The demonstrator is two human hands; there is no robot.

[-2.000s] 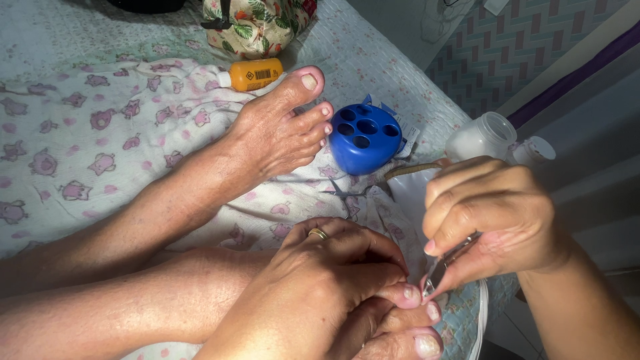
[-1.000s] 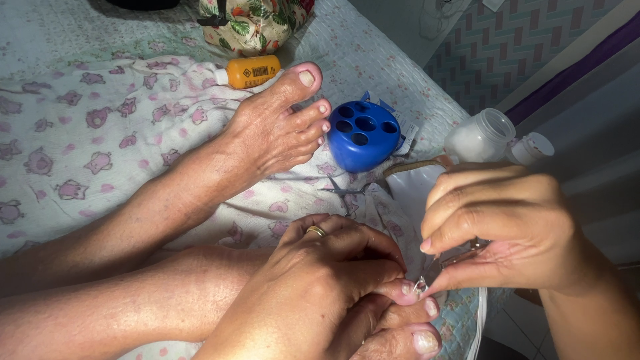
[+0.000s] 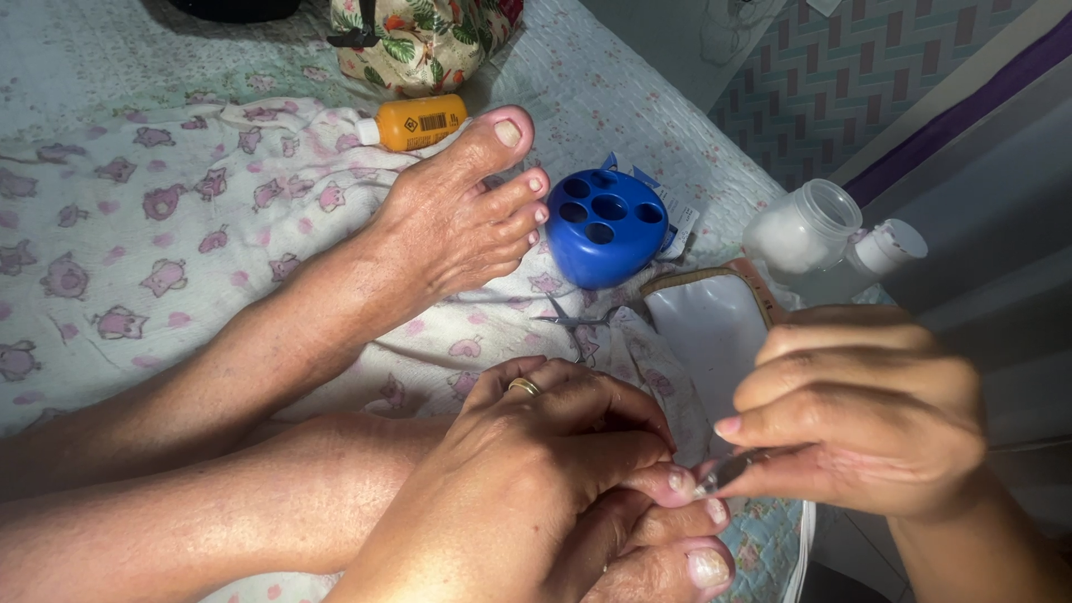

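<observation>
My left hand (image 3: 536, 469), with a ring on one finger, grips the toes of another person's nearer foot (image 3: 662, 569). A smaller toe (image 3: 666, 483) is held between its fingers. My right hand (image 3: 854, 410) is closed around a small metal nail tool (image 3: 724, 473), mostly hidden by the fingers; its tip is at the end of that toe. The person's other foot (image 3: 461, 201) rests on a towel printed with pink animals (image 3: 163, 276). A pair of small scissors (image 3: 574, 320) lies on the towel between the feet.
Beyond the scissors are a blue holder with round holes (image 3: 607, 234), a white-lined pouch (image 3: 708, 322), an open jar of cotton (image 3: 800, 230) and a capped bottle (image 3: 879, 255). An orange bottle (image 3: 423, 122) lies near a floral bag (image 3: 410, 50). The quilted bed edge (image 3: 745, 159) runs along the right.
My right hand and the metal tool have shifted slightly at the toe; the tool was more visible two seconds ago. My left hand keeps its hold on the foot.
</observation>
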